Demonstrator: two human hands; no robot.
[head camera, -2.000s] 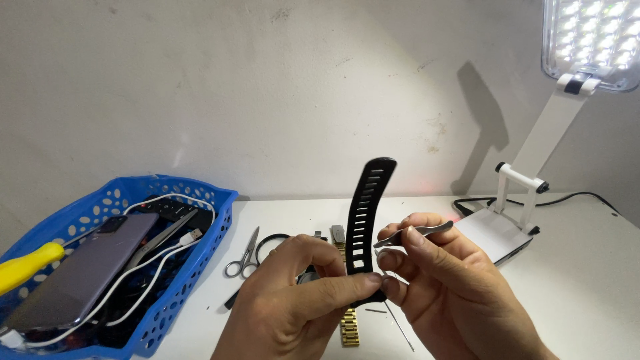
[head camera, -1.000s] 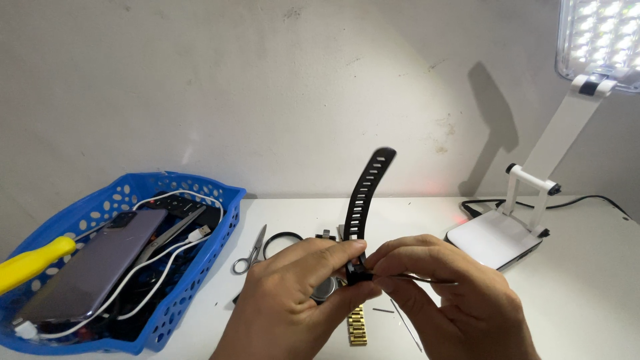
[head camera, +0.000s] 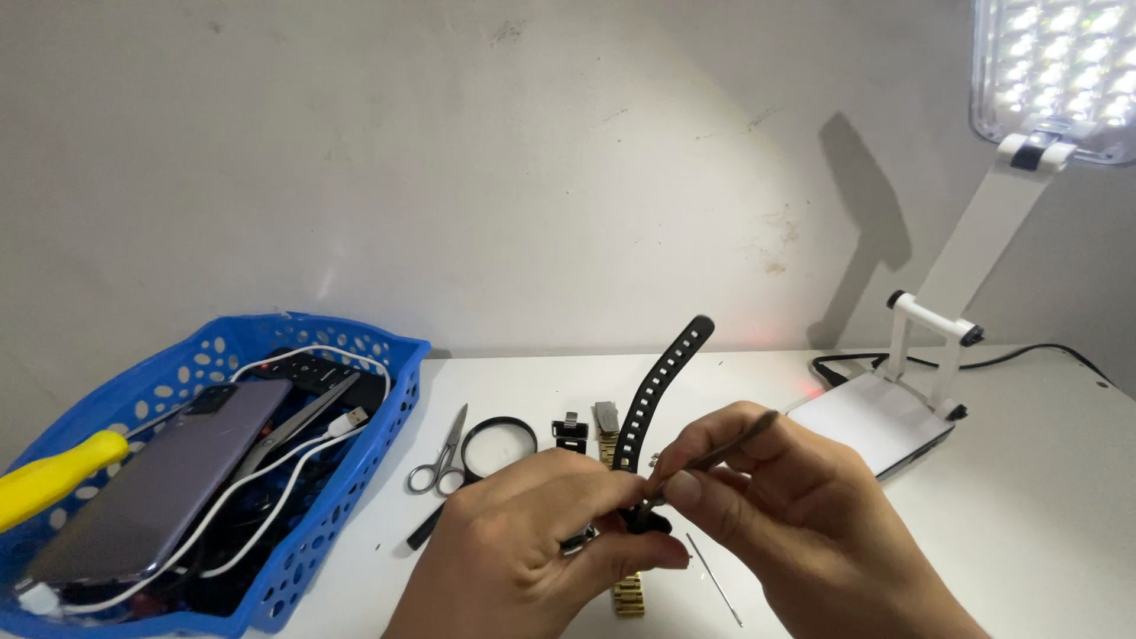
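My left hand (head camera: 541, 541) grips the lower end of a black perforated watch strap (head camera: 661, 382), whose long part stands up, tilted right. In my right hand (head camera: 772, 506) is a slim dark metal tool, apparently tweezers (head camera: 728, 444), with its tip at the strap's lower end by my left fingers. My fingers partly hide that contact. Behind and below my left hand lies a gold metal watch bracelet (head camera: 628, 596). A thin metal rod (head camera: 713, 581) rests on the table between my hands.
At left, a blue plastic basket (head camera: 404, 390) holds a phone (head camera: 169, 479), a white USB cable (head camera: 288, 453) and a yellow-handled tool (head camera: 62, 475). Scissors (head camera: 444, 457), a magnifying glass (head camera: 500, 446) and a black clasp (head camera: 570, 430) lie behind my left hand. A lit lamp (head camera: 985, 240) stands at right.
The strap first stood nearly upright with its holes toward the view; it now leans right. The tool in my right hand has moved down to the strap's lower end.
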